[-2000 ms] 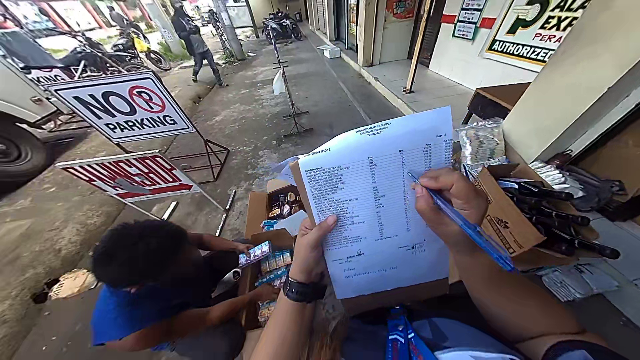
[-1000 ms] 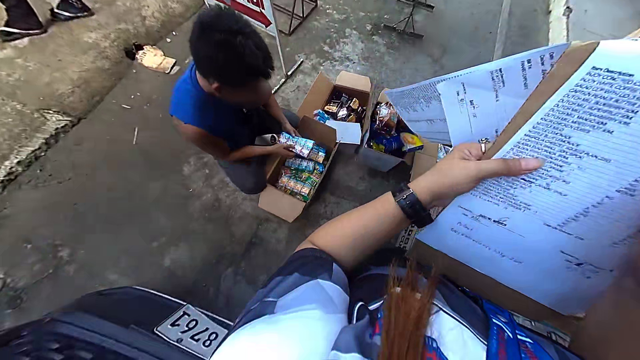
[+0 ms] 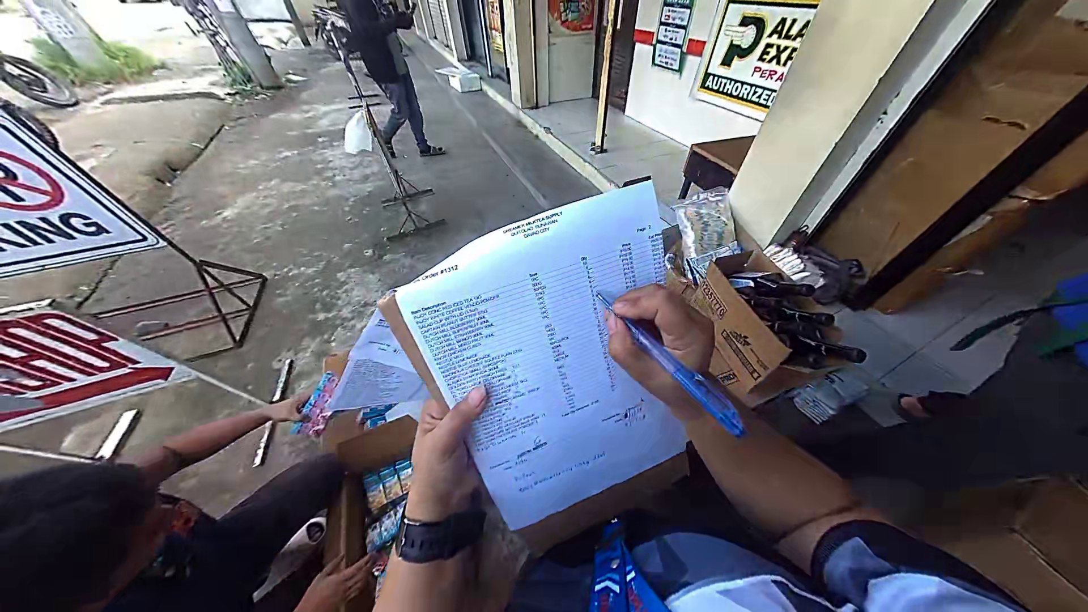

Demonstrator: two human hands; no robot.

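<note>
My left hand (image 3: 455, 455), with a black wristwatch (image 3: 442, 535), grips the lower left edge of a printed list sheet (image 3: 544, 425) backed by a piece of cardboard (image 3: 603, 510). The thumb lies on top of the paper. Between the fingers of my right hand (image 3: 663, 340) is a blue ballpoint pen (image 3: 680, 365), its tip at the sheet's number column. Some handwriting shows near the sheet's bottom. More papers (image 3: 374, 365) stick out behind the cardboard on the left.
At lower left a person (image 3: 76, 527) reaches over an open carton (image 3: 344, 518) of small drink packs. Right of the papers stands a carton (image 3: 735, 331) with dark bottles. Metal-framed signs (image 3: 68, 204) stand at left. Farther off, another person (image 3: 391, 76) is on the walkway.
The view has swung back up from the carton and ground. My right hand with the pen, out of clear sight one second ago, is over the sheet. The crouching person now holds packs beside the papers.
</note>
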